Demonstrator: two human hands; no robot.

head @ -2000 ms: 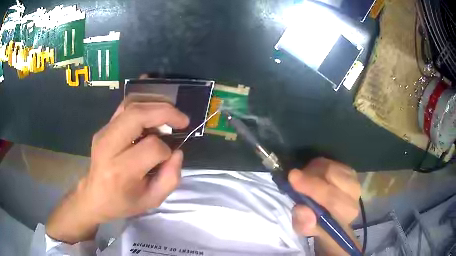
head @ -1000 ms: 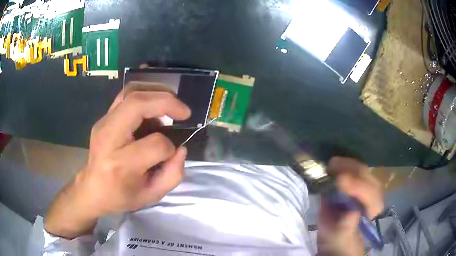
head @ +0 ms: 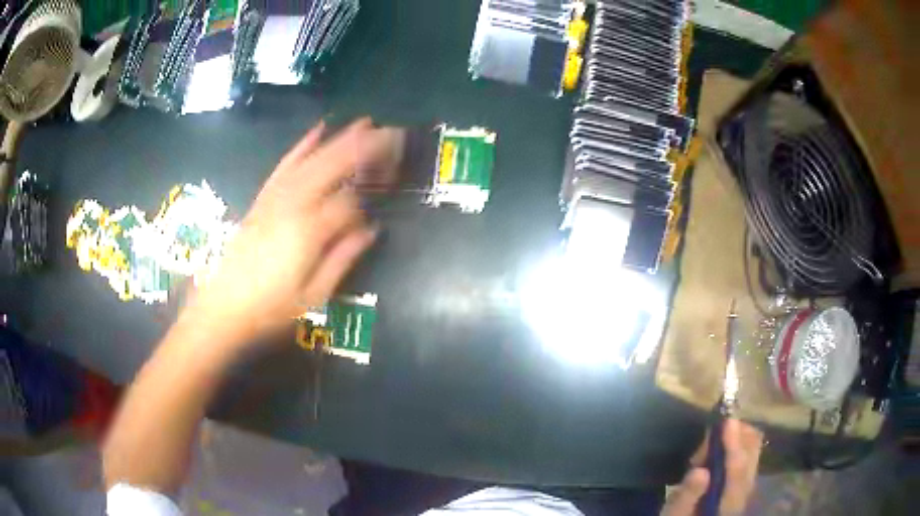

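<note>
My left hand point(head: 288, 227) is blurred by motion, its fingertips at the left part of a dark display panel point(head: 416, 161) whose green circuit board point(head: 470, 169) points right. The blur hides whether the fingers grip the panel. A loose green board point(head: 353, 327) with a yellow flex lies below my left hand. A thin strand point(head: 318, 388) shows below that flex. My right hand point(head: 734, 469) holds the soldering iron point(head: 716, 443) at the lower right, its tip pointing up, over the cardboard beside the solder spool point(head: 825, 355).
A glaring heap of loose boards point(head: 151, 242) lies at left. Overlapping LCD panels point(head: 630, 121) run down the right, beside the cardboard mat point(head: 706, 232) and a black round fan point(head: 807, 191). More display stacks point(head: 212, 66) and a beige fan point(head: 40, 60) stand at far left.
The view has shifted to show more of the bench. The panel with its board is farther from my body. My right hand has moved the iron away to the far right, beside the spool.
</note>
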